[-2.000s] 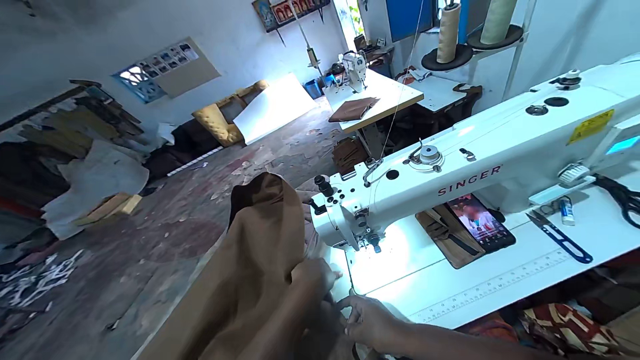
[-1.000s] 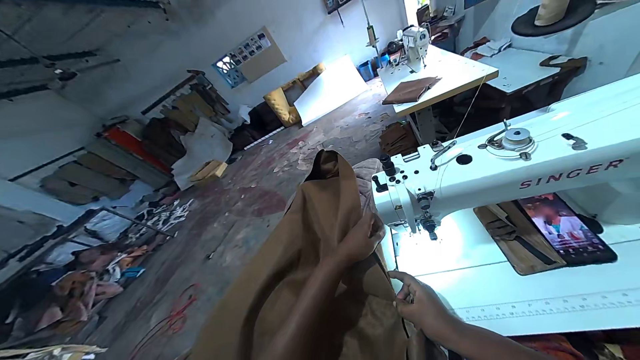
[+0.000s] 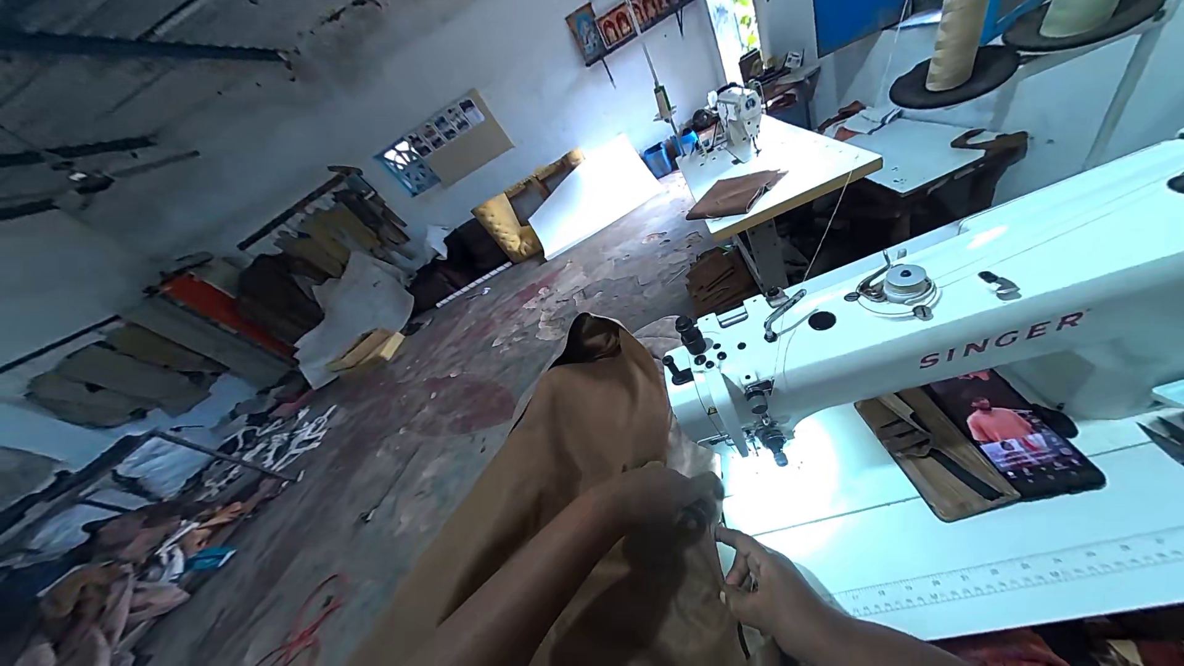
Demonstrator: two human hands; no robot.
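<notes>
A large piece of brown fabric or leather [image 3: 592, 416] hangs over the left edge of the white sewing table [image 3: 795, 546]. My left hand [image 3: 661, 499] reaches across it and grips its right side near the table edge. Just below and to the right, my right hand [image 3: 763, 587] pinches the material's edge between thumb and fingers. Above both hands stands the head of a white Singer sewing machine [image 3: 726, 398], its needle area brightly lit; no material lies under the needle.
A phone [image 3: 1013, 435] in an open brown case lies under the machine arm. A ruler scale [image 3: 1017, 569] runs along the table's front. Behind stands another sewing table [image 3: 786, 180] with a machine. Scraps [image 3: 139, 573] litter the floor at left.
My left hand has shifted along the brown material, closer to the table edge and my right hand. The view has swung left and partly back.
</notes>
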